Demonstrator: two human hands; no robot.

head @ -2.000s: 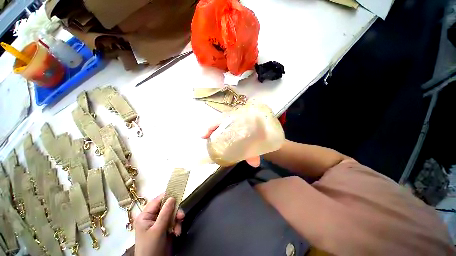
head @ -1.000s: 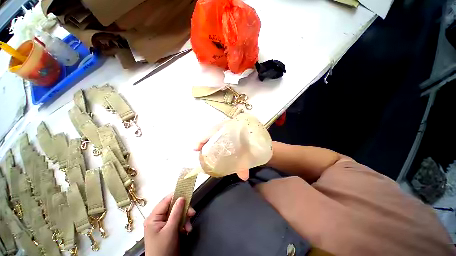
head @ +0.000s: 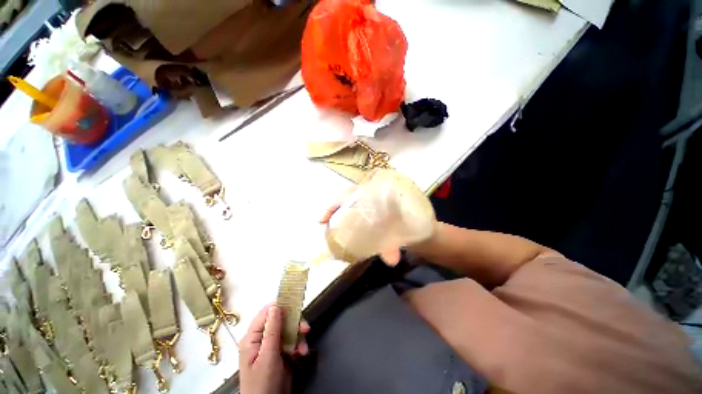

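Observation:
My left hand holds a khaki webbing strap tab upright between thumb and fingers, near the table's front edge. The hand covers the tab's lower end. My right hand holds a translucent cream glue squeeze bottle, tilted with its narrow nozzle toward the tab. The bottle hides most of this hand; only fingertips show. The nozzle tip is blurred beside the tab's top end; I cannot tell if they touch. A small pile of tabs with gold hooks lies just behind the bottle.
Laid-out tabs with gold snap hooks cover the table's left side. A red plastic bag and a black lump stand beyond the pile. A blue tray with an orange pot is back left, near brown panels.
The bottle moved left toward the tab, then slightly back right. My left hand with the tab has shifted right. The whole view has also shifted slightly.

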